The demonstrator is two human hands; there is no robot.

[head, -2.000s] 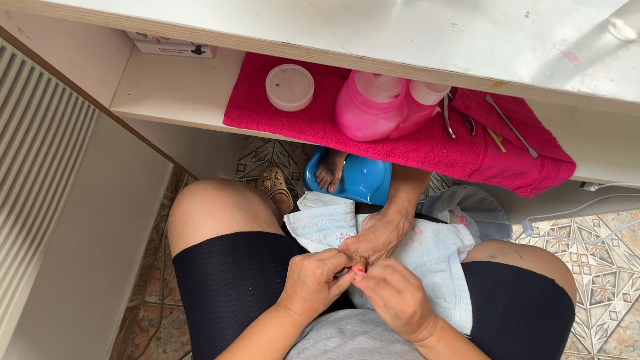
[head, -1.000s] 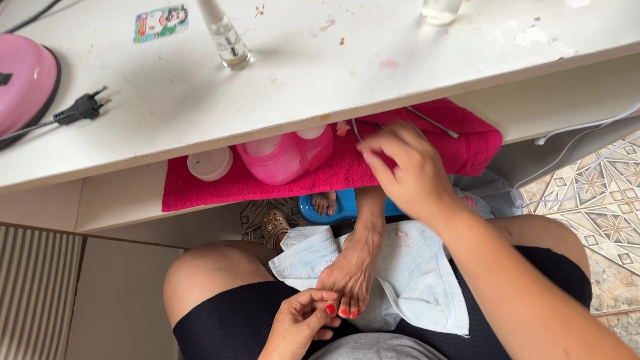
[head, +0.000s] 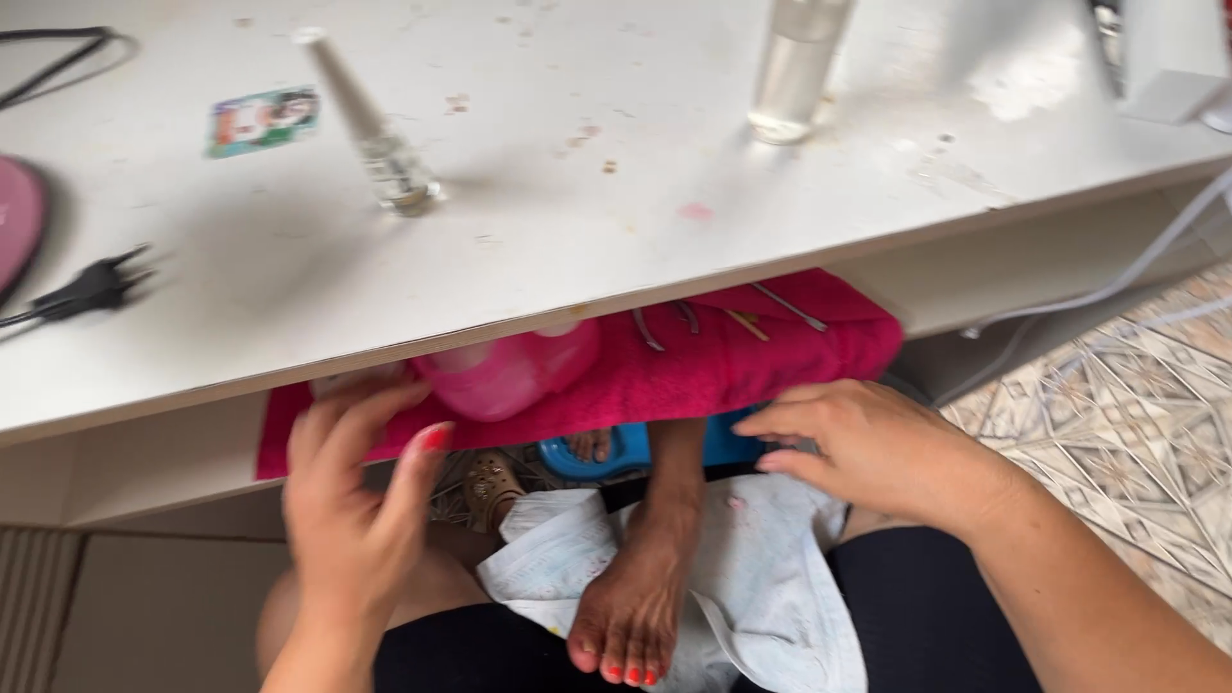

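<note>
Another person's foot (head: 630, 592), with red polish on several toenails, rests on a pale blue cloth (head: 780, 587) across my lap. My left hand (head: 361, 491) is raised at the front of the shelf, fingers spread, close to a white round container (head: 356, 378) that it partly hides. To the right of the foot, my right hand (head: 837, 443) hovers with its fingers apart and holds nothing. A pink plastic container (head: 510, 371) sits on a magenta towel (head: 770, 361) in the shelf. Metal tools, among them a thin pusher (head: 789, 306), lie on the towel's right part.
On the white tabletop (head: 577, 221) stand a clear bottle with a long cap (head: 371, 130) and a bottle of clear liquid (head: 794, 77). A black plug (head: 91, 289) lies at left. A white cable (head: 1107, 289) hangs at right. Below is a blue footrest (head: 722, 438).
My left hand has left the toes and moved up to the shelf's left part. My right hand has come back from the tools on the towel. The view has shifted.
</note>
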